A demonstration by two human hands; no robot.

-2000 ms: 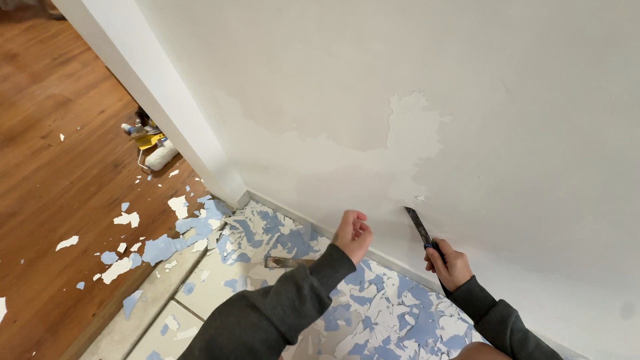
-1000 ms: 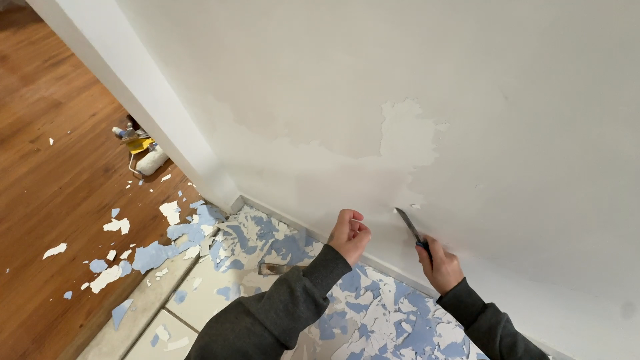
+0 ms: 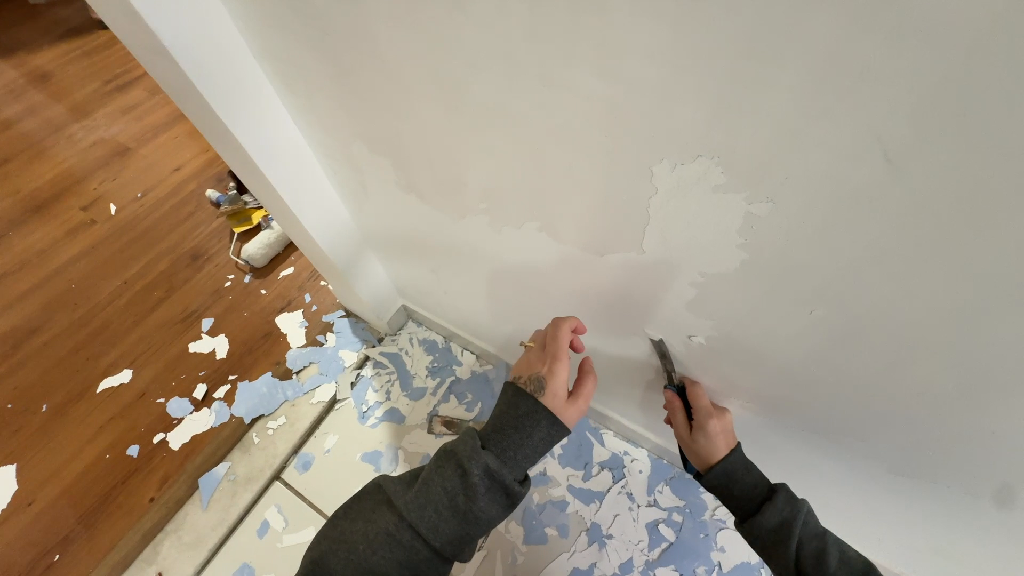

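My right hand (image 3: 701, 424) grips the dark handle of a scraper (image 3: 670, 376), its narrow metal blade tip against the white wall (image 3: 560, 144) or very close to it. Just above and right of the tip is a small lifted flake (image 3: 696, 339), below a jagged patch of peeled paint (image 3: 692, 216). To the left, my left hand (image 3: 560, 372) is held in front of the wall's lower part, fingers curled and apart, with nothing seen in it. A wide scraper blade (image 3: 450, 425) lies on the chip-covered floor, partly hidden behind my left sleeve.
Blue and white paint chips (image 3: 608, 504) cover the tiles along the baseboard (image 3: 632, 430) and spill over the stone threshold (image 3: 232, 480) onto the wood floor (image 3: 96, 240). A paint roller (image 3: 266, 244) and other tools lie beyond the white door frame (image 3: 264, 136).
The fingers of my left hand have spread; a second ago thumb and fingertips were close together. My right hand keeps hold of the scraper near the same part of the wall.
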